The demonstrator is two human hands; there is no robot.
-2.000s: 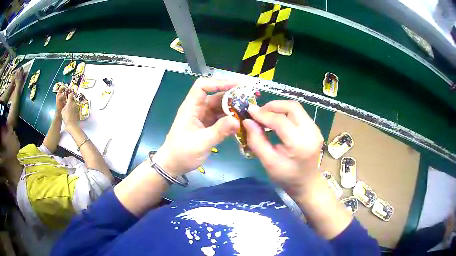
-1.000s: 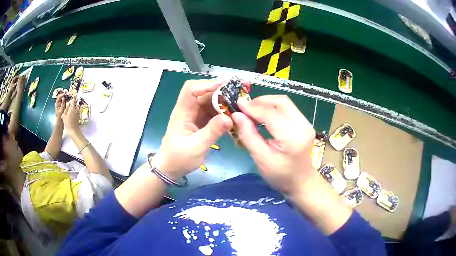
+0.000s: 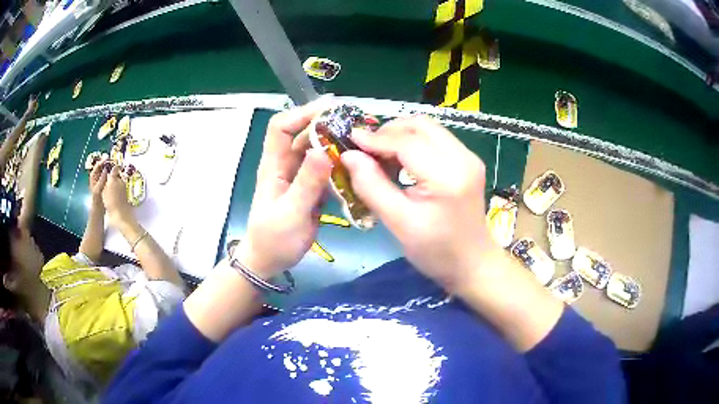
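A partly assembled unit (image 3: 347, 185) is held up over the bench, a pale rounded shell with yellow-orange contents and a dark, busy board at its upper end. My left hand (image 3: 288, 177) grips the shell from the left, thumb on its edge. My right hand (image 3: 422, 189) has thumb and index finger pinched at the dark upper end; the fingertips hide what they touch. Yellow handles of side cutters (image 3: 322, 251) show on the green bench below my hands; their jaws are hidden.
Several units (image 3: 560, 233) lie on a cardboard sheet (image 3: 631, 213) at right. Beyond a metal edge, a green conveyor (image 3: 370, 47) carries spaced units and striped tape (image 3: 456, 55). A grey post (image 3: 272, 47) rises ahead. At left, a person (image 3: 102, 292) works beside a white sheet (image 3: 209, 158).
The held unit and both hands have shifted left and slightly up in view, showing more of the yellow part. Belt units have moved right. More of the yellow handles shows.
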